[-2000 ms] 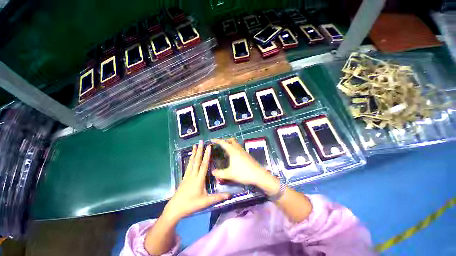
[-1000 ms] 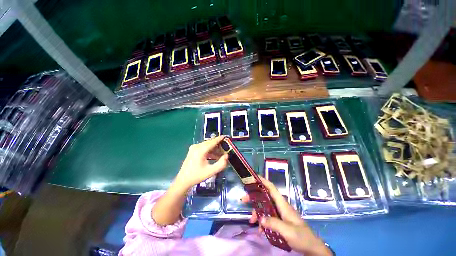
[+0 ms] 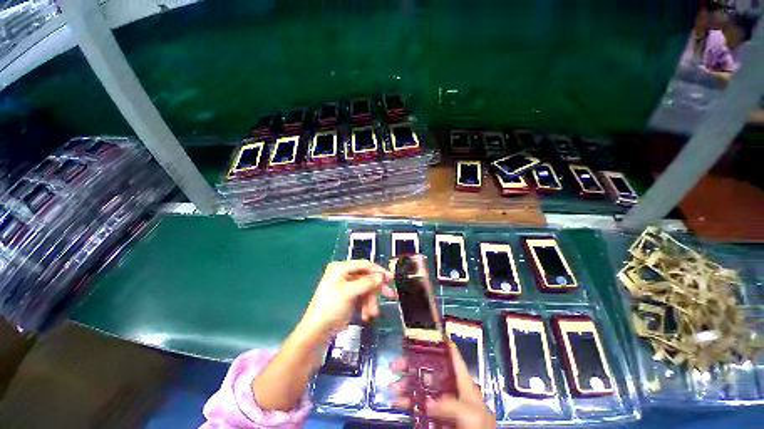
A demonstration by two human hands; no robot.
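Note:
An opened dark red flip phone (image 3: 425,335) is held up over the blister tray, with its screen half up and its red keypad half down. My right hand (image 3: 456,402) grips the keypad half. My left hand (image 3: 348,293) is at the upper left edge of the screen half, fingertips pinched together; blur hides whether they hold the pale masking frame's edge. The clear blister tray (image 3: 387,400) holds two rows of phones with pale-framed dark screens, such as this masked phone (image 3: 529,356). A dark phone (image 3: 345,348) lies in its front left pocket.
Tangled cream masking frames (image 3: 691,306) lie in a clear tray at right. Stacked blister trays (image 3: 335,188) stand behind left, and more stacks (image 3: 75,218) at far left. Loose phones (image 3: 513,180) lie on the brown board. Metal uprights (image 3: 138,105) flank the bench. A person (image 3: 716,50) is at upper right.
My view has tilted up. The opened phone, slanted before, is now nearly upright and turned more toward me. My left hand stays at its upper left edge.

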